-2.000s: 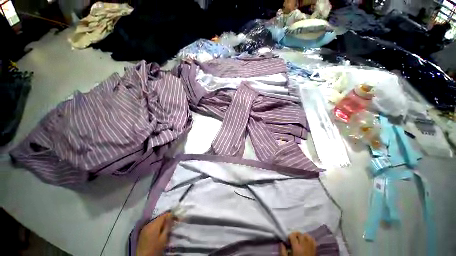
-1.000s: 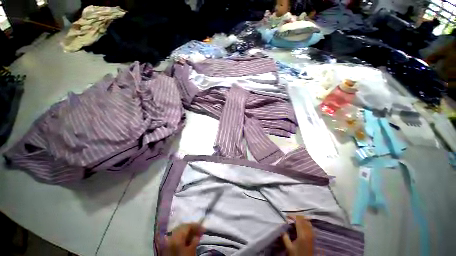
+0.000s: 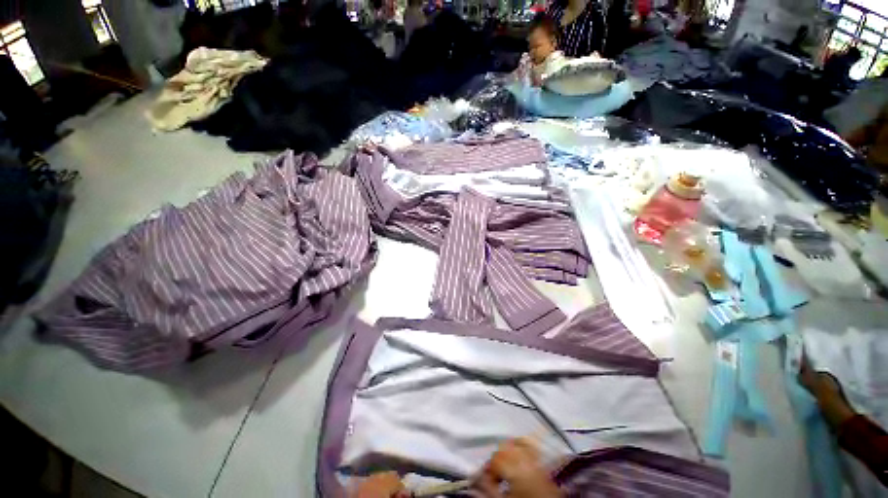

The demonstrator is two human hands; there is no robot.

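A purple striped shirt (image 3: 516, 389) lies nearest me, its pale grey wrong side up and a purple band along its far and left edges. My left hand (image 3: 378, 485) is at the bottom edge of the picture, partly cut off, with its fingers on the shirt. My right hand (image 3: 518, 471) is blurred and bent over the shirt just to the right. A narrow pale edge of cloth runs between the fingers of both hands. Striped cloth shows right of my right hand. I cannot tell whether a tool is in either hand.
A crumpled shirt pile (image 3: 224, 263) lies left; flatter striped shirts (image 3: 467, 219) lie beyond. Right are clear plastic strips (image 3: 623, 258), a red-pink bottle (image 3: 670, 209) and light blue strips (image 3: 725, 389). Another person's hand (image 3: 828, 397), red-sleeved, reaches in at the right. Dark garments (image 3: 302, 88) lie at the far side.
My hands have moved closer together and lower in the picture. My right hand has moved left. Another person's hand and white cloth have appeared at the right edge.
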